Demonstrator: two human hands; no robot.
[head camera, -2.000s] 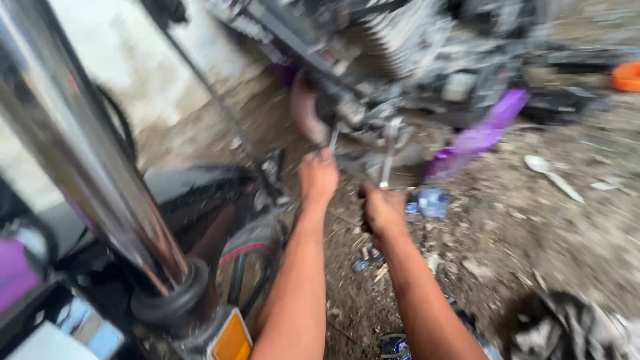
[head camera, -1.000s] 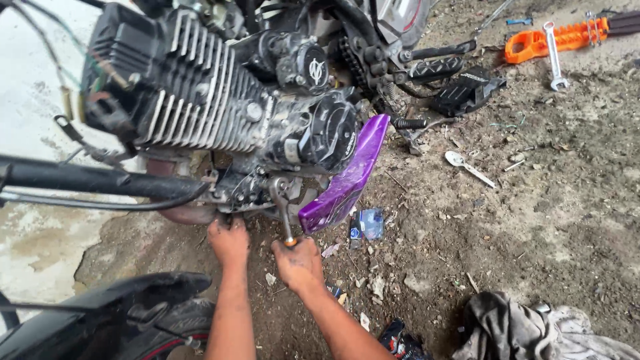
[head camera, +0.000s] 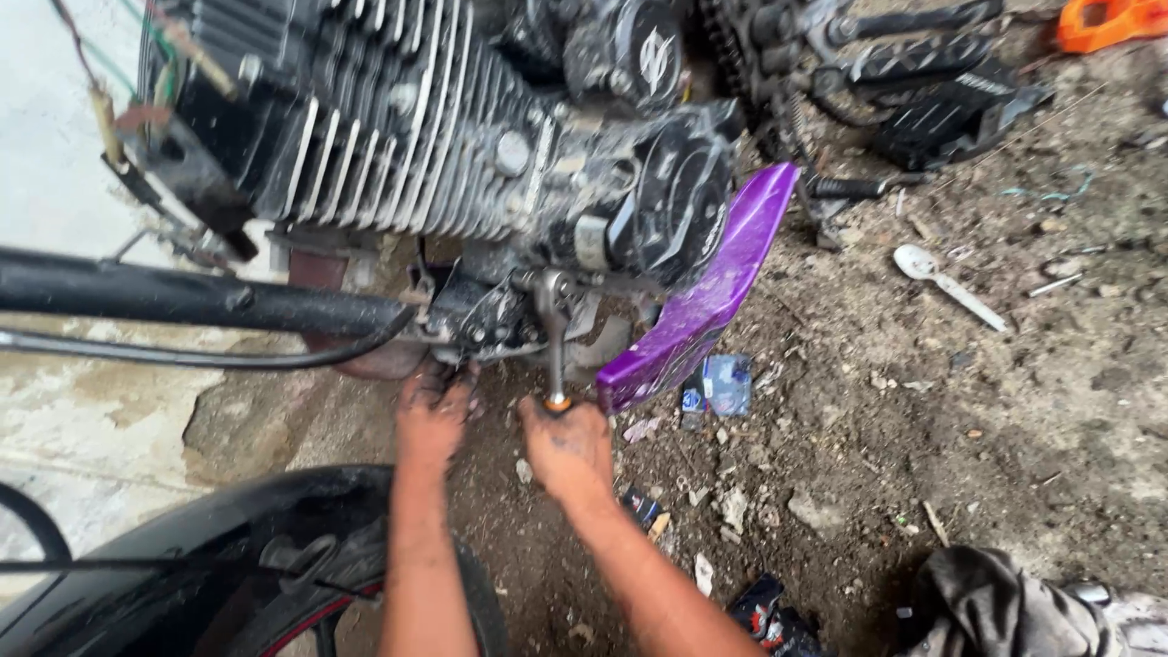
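Note:
My right hand (head camera: 568, 443) is closed around the handle of a ratchet wrench (head camera: 556, 342), whose head meets the underside of the motorcycle engine (head camera: 411, 137). To its left, my left hand (head camera: 436, 401) reaches up to a black bracket (head camera: 488, 315) below the finned cylinder; its fingertips are partly hidden there, and whether they grip anything cannot be told. A purple plastic fairing panel (head camera: 703, 301) slants down from the round engine cover, just right of the ratchet.
The front wheel's black fender (head camera: 228, 538) is at lower left, under a black frame tube (head camera: 182, 292). On the dirt lie a white plastic spoon (head camera: 949, 285), blue wrappers (head camera: 727, 383) and a grey cloth (head camera: 995, 602). An orange part (head camera: 1109, 23) is at top right.
The view has swung strongly and come nearer to the engine. My right hand stays on the ratchet, and my left hand stays beneath the engine beside it.

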